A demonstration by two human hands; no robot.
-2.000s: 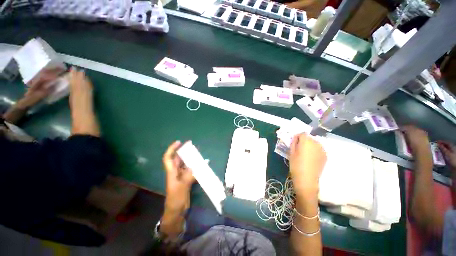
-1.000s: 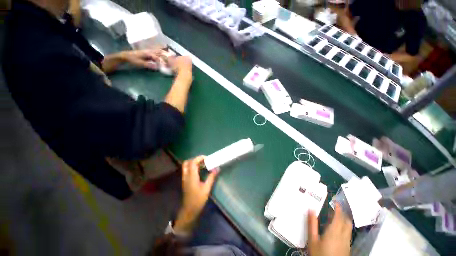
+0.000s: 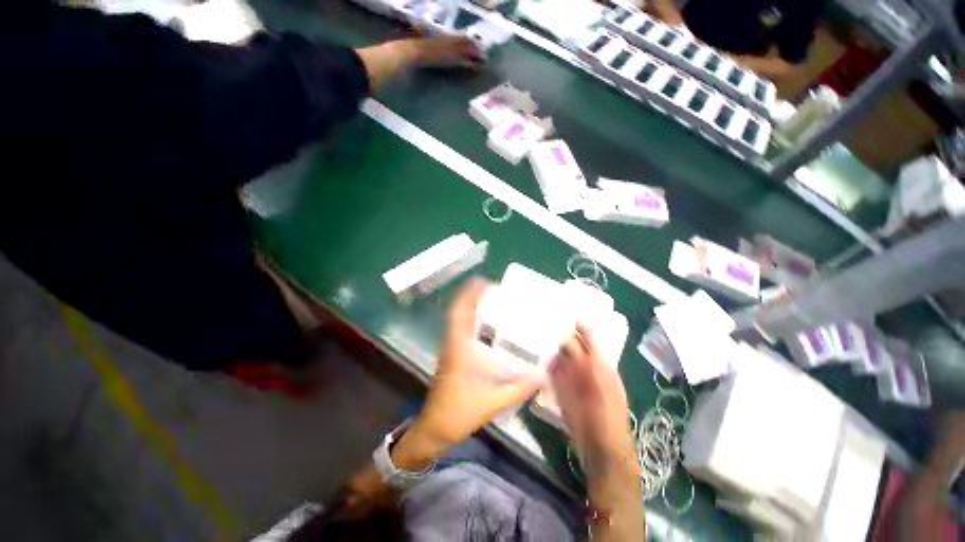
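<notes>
My left hand [image 3: 476, 371] and my right hand [image 3: 587, 386] hold a small white card blank [image 3: 526, 314] between them, with a dark mark near its lower left. The hands are slightly blurred. A flat white pile [image 3: 603, 318] lies on the green table behind and under my right hand, partly hidden. A white folded pack [image 3: 434, 266] lies on the table to the left of my hands, touching neither.
Rubber bands [image 3: 658, 450] lie heaped right of my right hand. Loose white sheets [image 3: 698, 337] and large white stacks [image 3: 767, 423] are at right. Purple-printed cartons [image 3: 635, 203] lie beyond the pale strip [image 3: 455, 161]. A person in dark clothes [image 3: 159, 180] reaches across at left.
The white pack has left my left hand and lies on the table. Both hands have come together on a white blank. The person at left has reached over the far belt.
</notes>
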